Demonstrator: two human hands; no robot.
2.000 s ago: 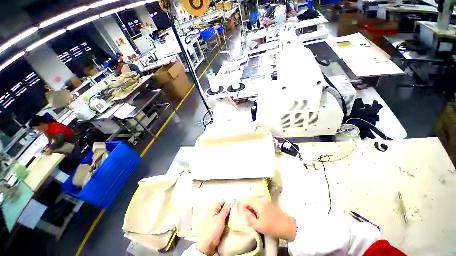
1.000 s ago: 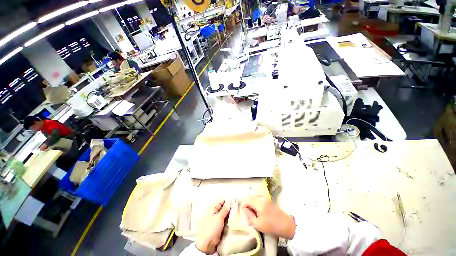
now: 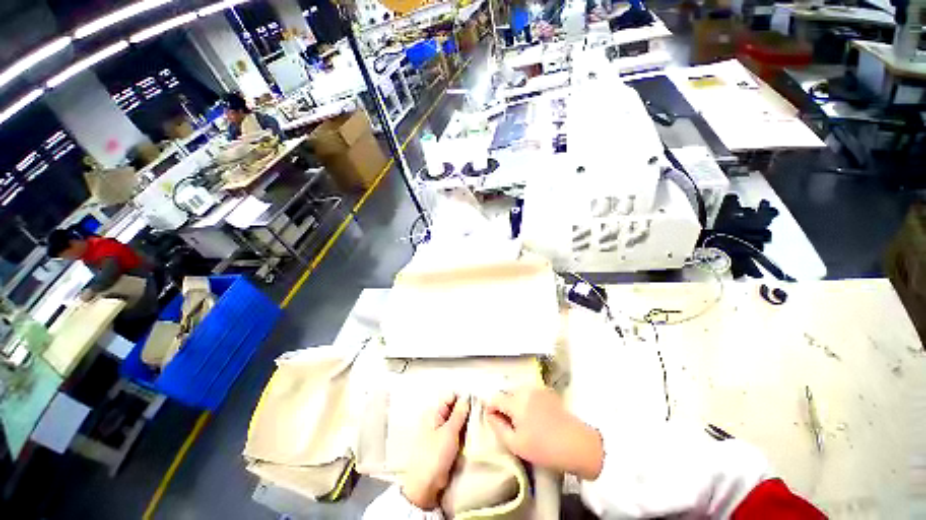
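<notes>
A beige canvas bag piece (image 3: 416,381) with a yellow edge lies on the table before me, its near part folded up in a curl. My left hand (image 3: 437,452) grips the cloth from the left, fingertips pinching a narrow seam or strip. My right hand (image 3: 543,432) pinches the same spot from the right. The fingertips are close together; the small detail between them is unclear. A stack of beige pieces (image 3: 472,310) lies just beyond the hands. Another beige pile (image 3: 305,411) with yellow edges lies to the left.
A white sewing machine (image 3: 609,193) stands ahead, with a black heap (image 3: 746,236) beside it. A dark tool (image 3: 719,433), partly hidden by my sleeve, and a thin stick (image 3: 813,418) lie right. A blue bin (image 3: 218,345) and a person in red (image 3: 107,256) are at left.
Both hands stay at the same spot and have shifted very slightly up in view. The fingertips have changed pose a little, and a dark line now shows between them. My right sleeve covers more of the dark tool.
</notes>
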